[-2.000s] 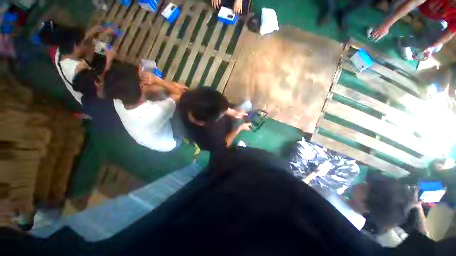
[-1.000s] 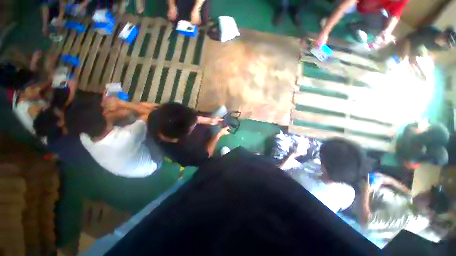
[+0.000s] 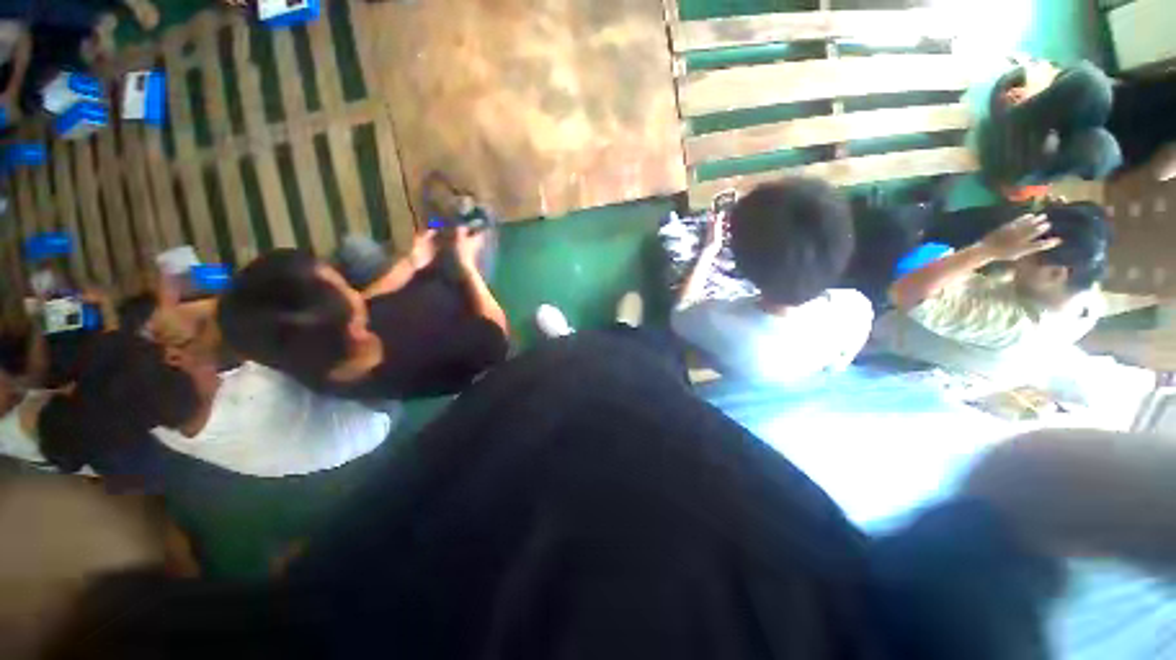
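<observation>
Neither of my hands can be made out. Blurred skin-toned shapes at the lower left and lower right edges may be my raised arms, too unclear to tell. My dark clothing fills the bottom centre. Ahead lies the worn plywood board [image 3: 542, 103]. At its near left corner, a neighbour in a dark top holds a small dark object with a cable-like loop [image 3: 454, 209]. Two pale shoe tips [image 3: 553, 321] show on the green floor before me.
A slatted pallet [image 3: 277, 142] lies left of the board, with a blue-and-white box [image 3: 143, 97] on it. Another pallet [image 3: 825, 84] lies right. Seated people crowd both sides; one on the right holds a small dark slab [image 3: 724, 204]. Bright glare covers the lower right.
The view has swung, so the board and pallets sit higher in the picture and the right neighbours show nearer. Blurred skin-toned shapes have appeared at both lower edges.
</observation>
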